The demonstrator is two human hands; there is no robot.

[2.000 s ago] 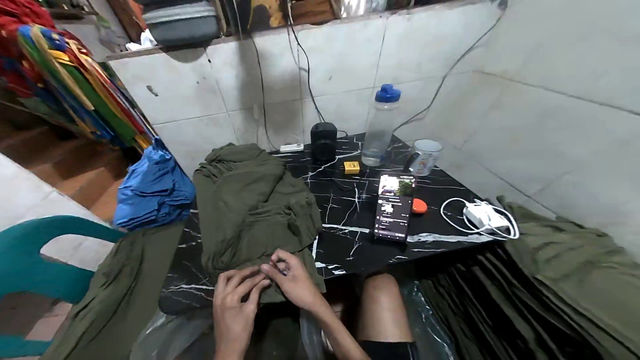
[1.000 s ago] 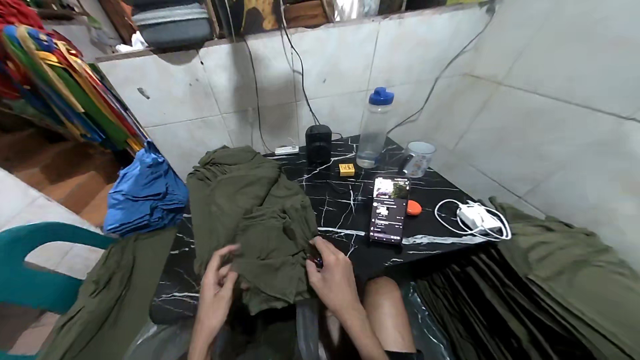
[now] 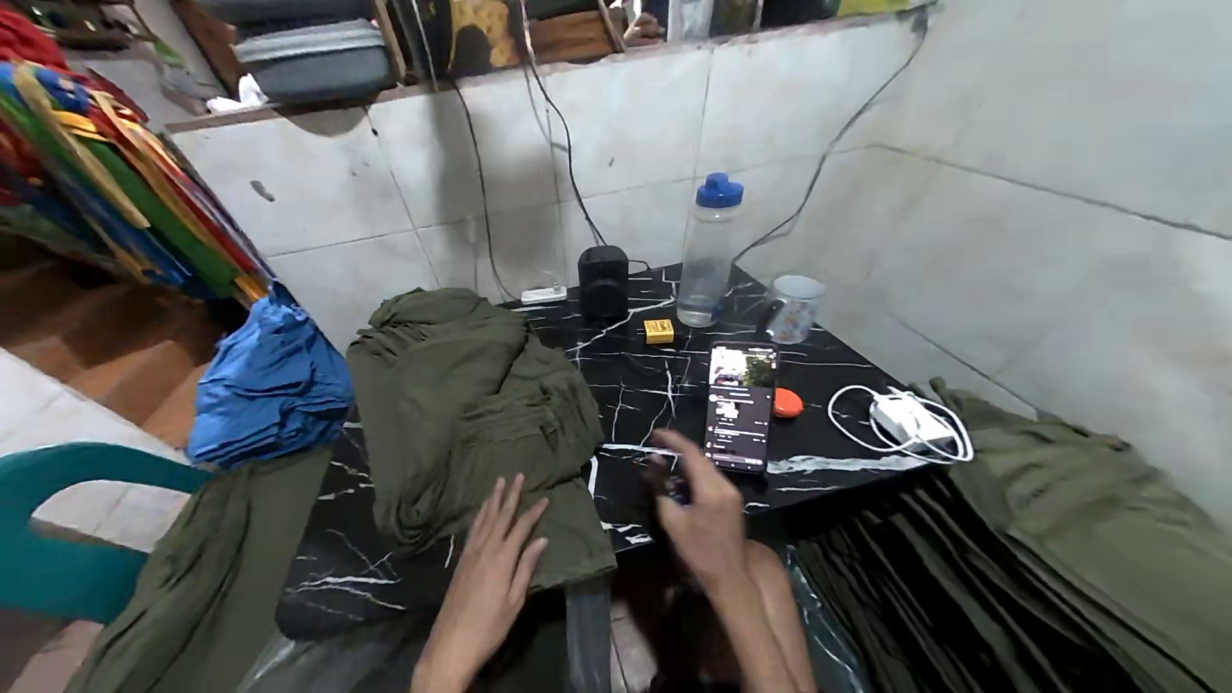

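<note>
An olive-green cloth garment (image 3: 481,414) lies folded and bunched on the left of the black marble-patterned table (image 3: 385,577). My left hand (image 3: 500,549) rests flat on its near part, fingers apart, holding nothing. To the right of the cloth, over the table edge, my right hand (image 3: 698,505) is blurred, its fingers curled about a small dark object (image 3: 669,481) that I cannot identify. Just beyond that hand lies a lit smartphone (image 3: 741,404), with a round orange object (image 3: 787,403) beside it.
Behind stand a black speaker (image 3: 603,284), a blue-lidded water bottle (image 3: 709,255) and a glass mug (image 3: 795,308), near a small yellow box (image 3: 658,331). A white charger with cable (image 3: 910,423) lies right. More olive cloth (image 3: 1078,510) flanks the table; a teal chair (image 3: 87,577) is left.
Two seconds ago both hands were together at the cloth's near edge. My right hand has since moved right, off the cloth, with the small dark object. My left hand now lies on the cloth.
</note>
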